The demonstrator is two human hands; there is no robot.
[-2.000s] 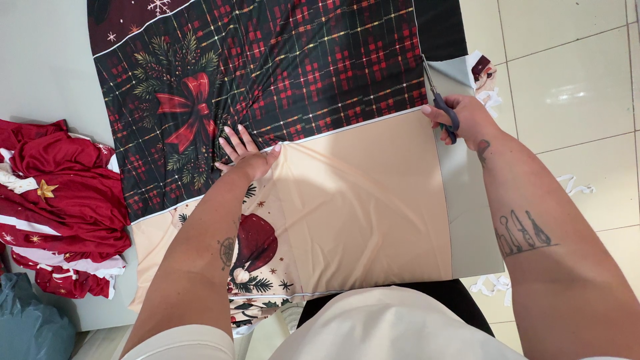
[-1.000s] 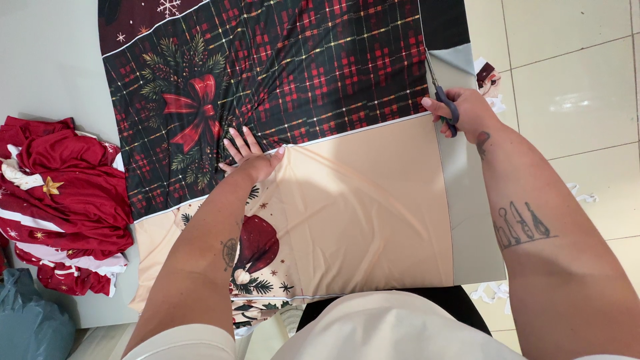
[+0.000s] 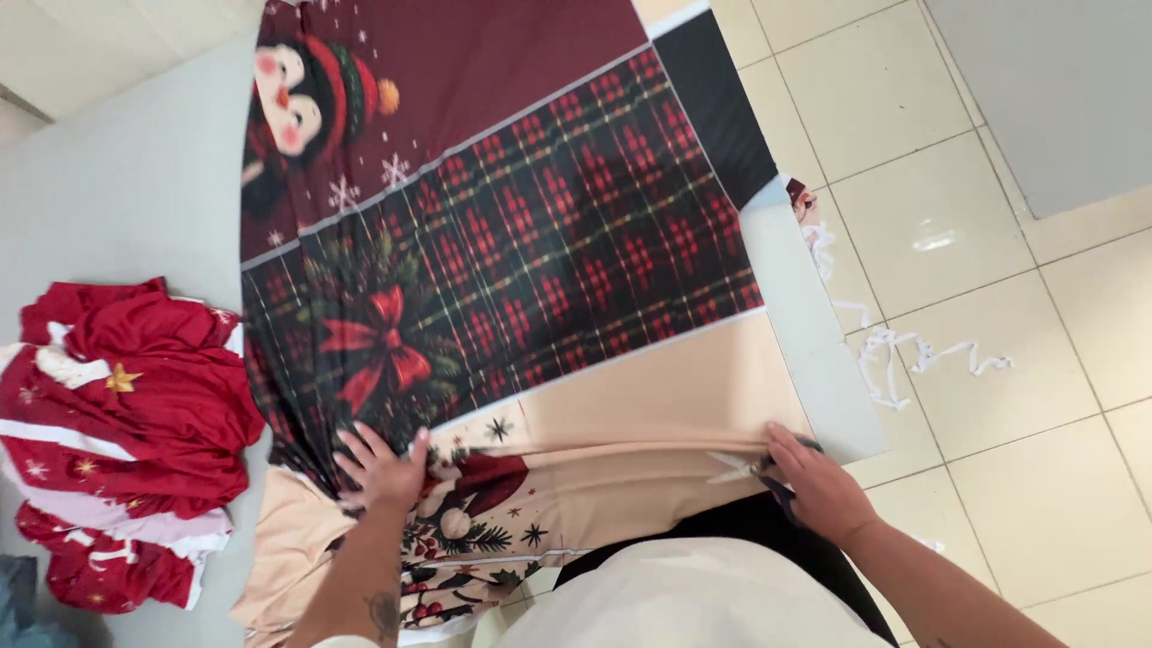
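A long printed fabric (image 3: 576,243) lies over the grey table, with maroon, red-and-black plaid and beige panels divided by pale lines. My left hand (image 3: 382,472) rests on it, fingers spread, at the lower edge of the plaid panel near a printed red bow. My right hand (image 3: 814,486) holds dark-handled scissors (image 3: 742,468) at the right edge of the beige panel. Their blades point left over a fold in the beige fabric; whether fabric lies between them I cannot tell. Part of the handles is hidden by my fingers.
Red printed fabric (image 3: 162,405) is heaped on the grey table (image 3: 117,207) at the left. A dark bag-like thing (image 3: 31,603) sits at the lower left corner. White fabric strips (image 3: 891,351) lie on the tiled floor (image 3: 972,297) at the right, and a grey surface (image 3: 1071,81) stands at the upper right.
My right hand has moved down from the plaid's right edge to the beige panel with the scissors. The beige fabric is now folded toward my body. The view has shifted.
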